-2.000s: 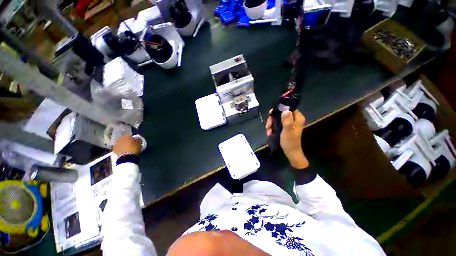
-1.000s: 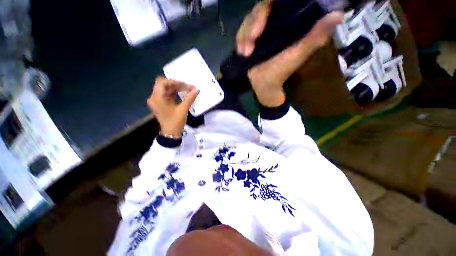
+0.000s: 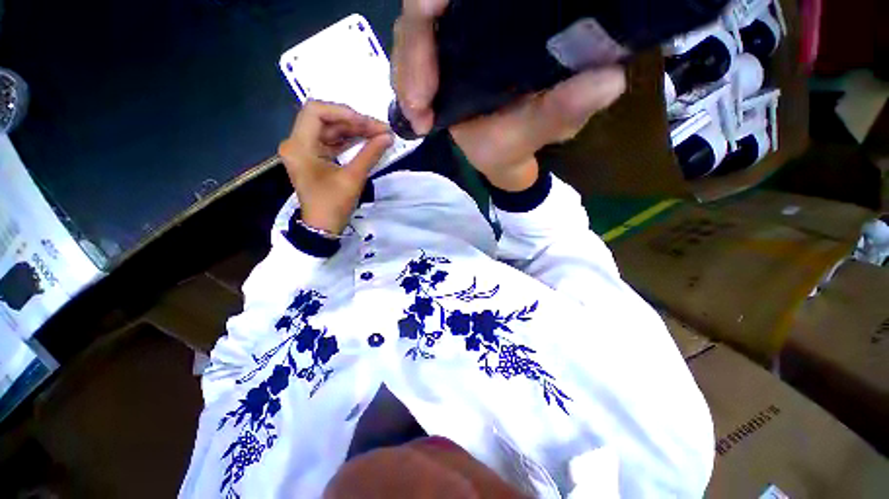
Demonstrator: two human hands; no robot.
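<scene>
The white rounded housing (image 3: 336, 63) lies at the bench's front edge, with small dark slots along its edges. My right hand (image 3: 507, 107) holds the thick black electric screwdriver (image 3: 507, 54), whose tip end is low over the housing's near right part. My left hand (image 3: 336, 161) is over the near edge of the housing, thumb and forefinger pinched together close to the screwdriver tip. Whether a screw is between the fingers cannot be seen. The tip itself is hidden by the fingers.
The dark green bench mat (image 3: 146, 107) spreads to the left and back. Instruction sheets (image 3: 39, 249) lie at the left. An open carton of camera units (image 3: 726, 97) stands at the right. Closed brown cartons (image 3: 721, 263) lie at the lower right.
My left hand has come from the small dish by the papers to the housing. The screwdriver has come over the housing, and its tip end now meets my left fingertips. The view has shifted too.
</scene>
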